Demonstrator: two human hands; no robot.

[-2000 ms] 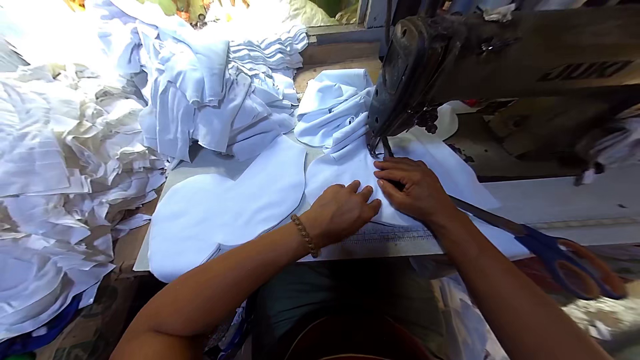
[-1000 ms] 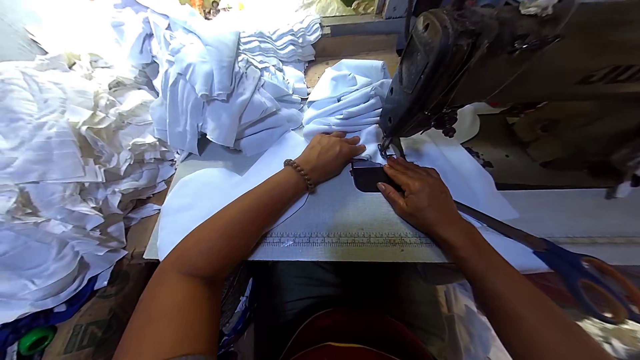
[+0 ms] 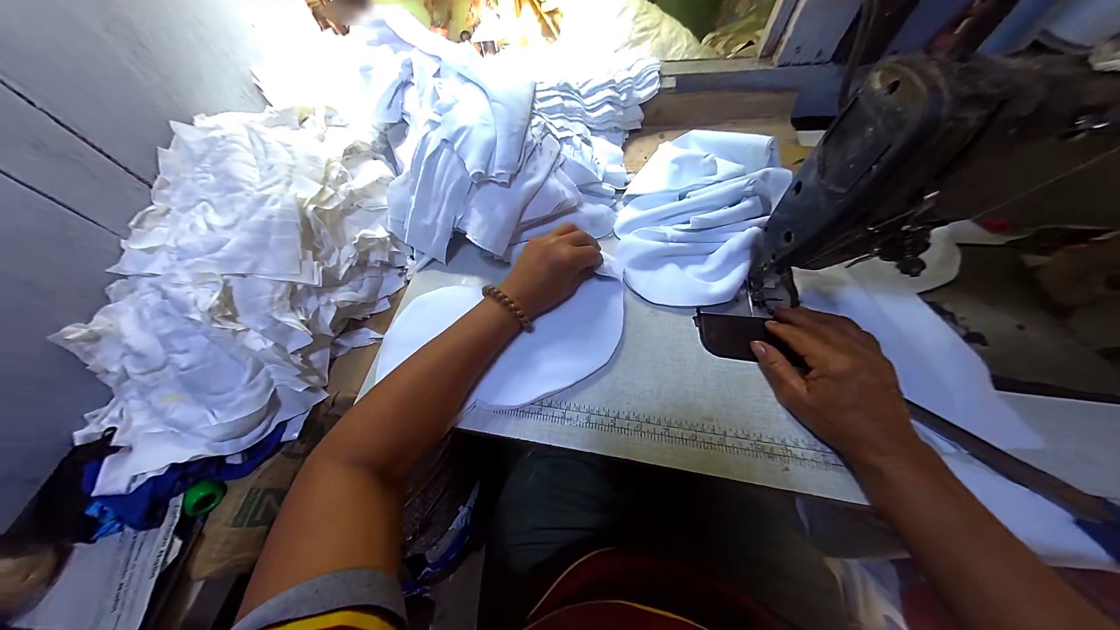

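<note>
My left hand (image 3: 556, 267), with a beaded bracelet at its wrist, grips the upper edge of a white fabric piece (image 3: 560, 341) with rounded edges, lying left on the sewing table. My right hand (image 3: 827, 372) rests by the needle area of an industrial sewing machine (image 3: 927, 166), its fingers over the dark slide plate (image 3: 735, 335); no cloth shows in its fingers. A bunched white fabric piece (image 3: 700, 219) lies behind the needle, to its left. More white cloth (image 3: 927, 350) lies right of the machine's needle, partly beneath my right forearm.
A large heap of white fabric pieces (image 3: 236, 262) stands at the left, with a folded stack (image 3: 499, 131) at the back. A printed ruler (image 3: 665, 429) runs along the table's front. Scissors (image 3: 1006, 455) lie at the right, partly out of view. A green roll (image 3: 203, 497) sits lower left.
My left hand has moved left, from the cloth near the needle to the rounded fabric piece. The cloth that lay over the slide plate two seconds ago is off it. The view has shifted left.
</note>
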